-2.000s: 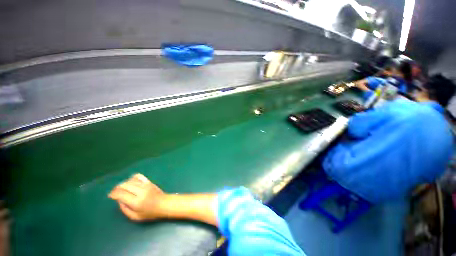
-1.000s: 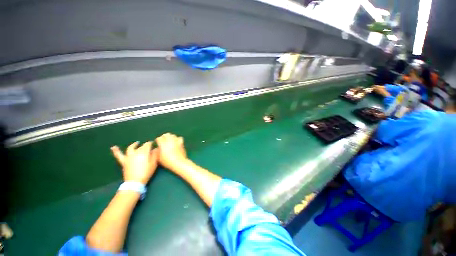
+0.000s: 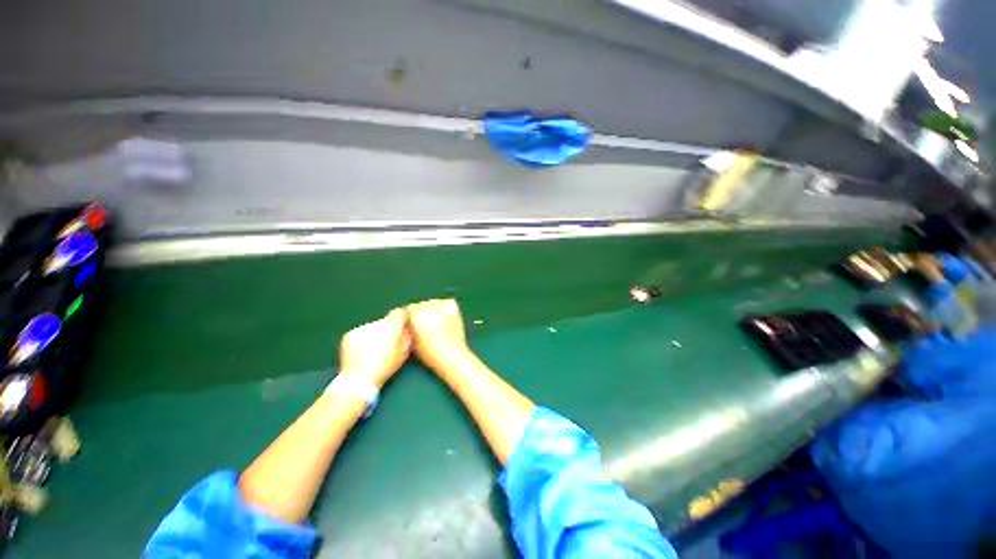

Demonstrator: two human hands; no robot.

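Note:
My left hand (image 3: 375,347), with a pale band on its wrist, and my right hand (image 3: 439,331) meet over the green bench (image 3: 273,426). Their fingers are curled and touch each other. Whatever may be between the fingertips is hidden and blurred, so I cannot tell if they hold anything. A black compartment tray (image 3: 24,273) with bright red, blue and green discs stands at the left edge. A small heap of metal fittings (image 3: 33,464) lies just below the tray, cut off by the picture's edge.
A small shiny part (image 3: 644,294) lies on the bench to the right. Black trays stand farther right (image 3: 806,336), one with shiny parts (image 3: 874,265). A blue-clad person (image 3: 917,437) sits at the right. A crumpled blue cloth (image 3: 536,139) hangs on the grey rail.
My left hand has come into view beside my right, and both have closed together. The view has turned left, bringing in the tray of discs and the heap.

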